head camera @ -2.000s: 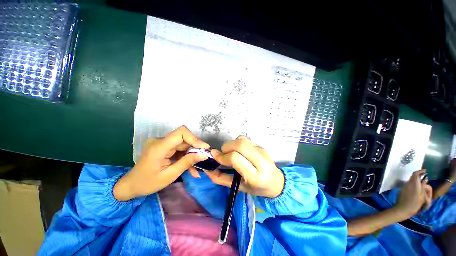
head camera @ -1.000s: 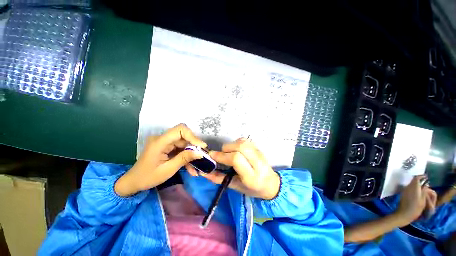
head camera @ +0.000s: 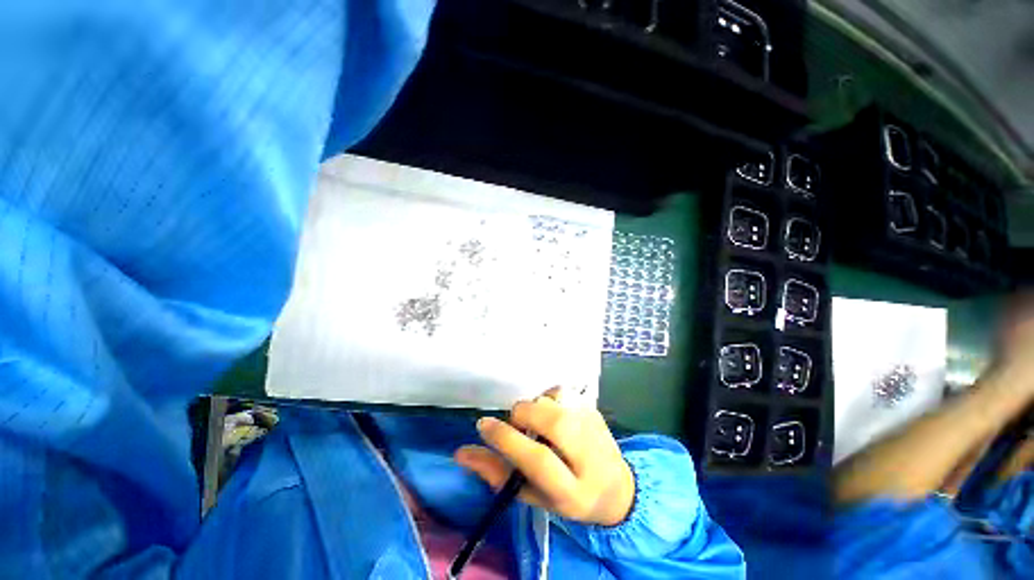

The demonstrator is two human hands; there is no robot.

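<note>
My right hand [head camera: 561,459] is at the front edge of the white sheet, with the black pen-like tool [head camera: 490,523] held between its fingers and slanting down toward my lap. My left hand is not in view; a large blue sleeve [head camera: 147,170] fills the left side of the picture. The small dark housing is not visible in a hand. Tiny grey-black parts [head camera: 418,313] lie heaped and scattered on the white sheet [head camera: 340,363].
A clear pocket tray [head camera: 641,297] lies at the sheet's right edge. A black tray [head camera: 771,340] with two rows of silver-outlined housings stands further right. Black trays [head camera: 680,108] are behind the sheet. At far right are a neighbour's blurred forearm [head camera: 930,436] and another sheet [head camera: 850,374].
My left hand has left the picture, and a blue sleeve now covers the upper left. The housing is out of sight. My right hand is apart, still with the tool. The view has shifted right.
</note>
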